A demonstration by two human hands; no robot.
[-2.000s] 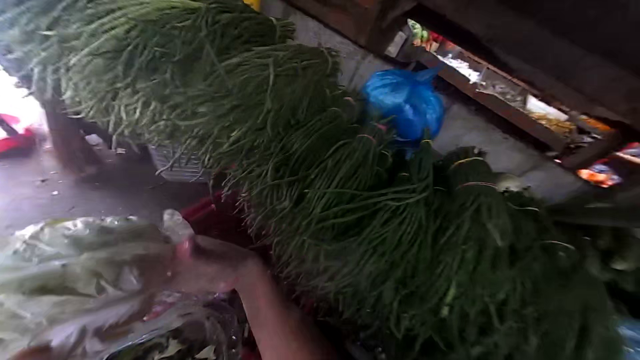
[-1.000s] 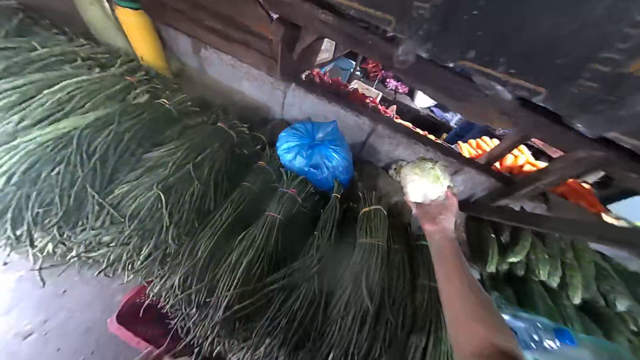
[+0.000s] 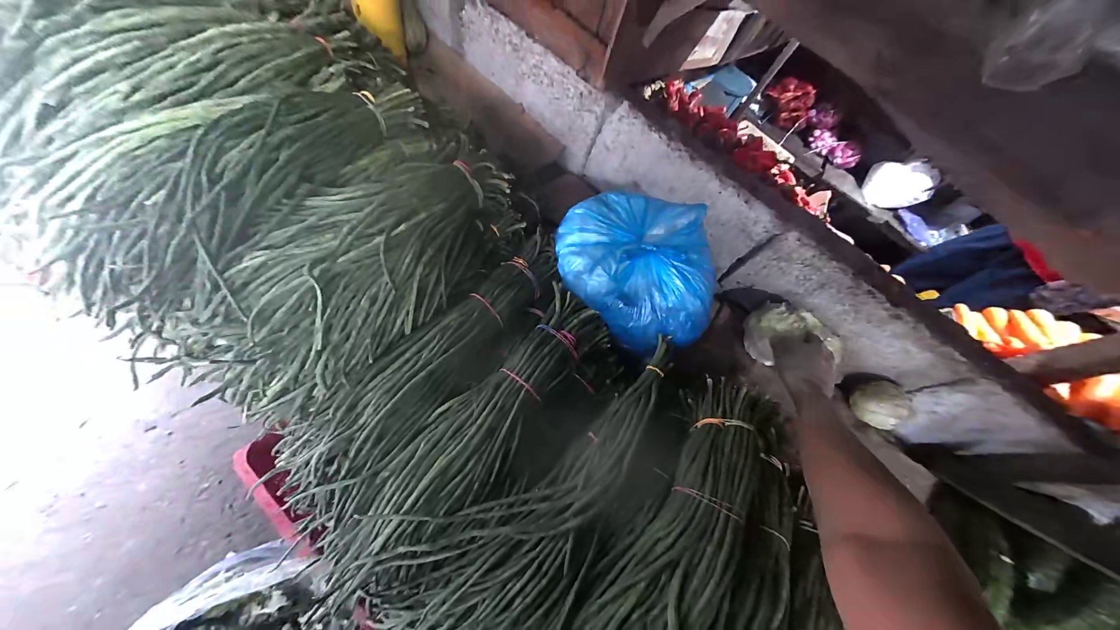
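My right hand (image 3: 805,363) reaches in from the lower right, with its fingers at a pale round head of cauliflower (image 3: 770,325) beside the concrete block wall. The fingertips are blurred and partly hidden. A second pale round vegetable (image 3: 879,402) lies just right of my wrist, against the wall. To the left of the hand sits a knotted blue plastic bag (image 3: 639,262). Long green beans (image 3: 525,420), tied in bundles with rubber bands, spread below and left of the bag. My left hand is out of view.
A low concrete wall (image 3: 744,219) runs diagonally behind the beans. Beyond it are red produce, orange vegetables (image 3: 1019,328) and dark blue cloth (image 3: 971,267). A red crate (image 3: 271,490) and a clear plastic bag (image 3: 236,582) stand lower left. Dark green vegetables (image 3: 1041,569) lie lower right.
Two seconds ago a hand was at a clear plastic bag on the left. One second ago my right hand held the cauliflower up; now it is lower, by the wall.
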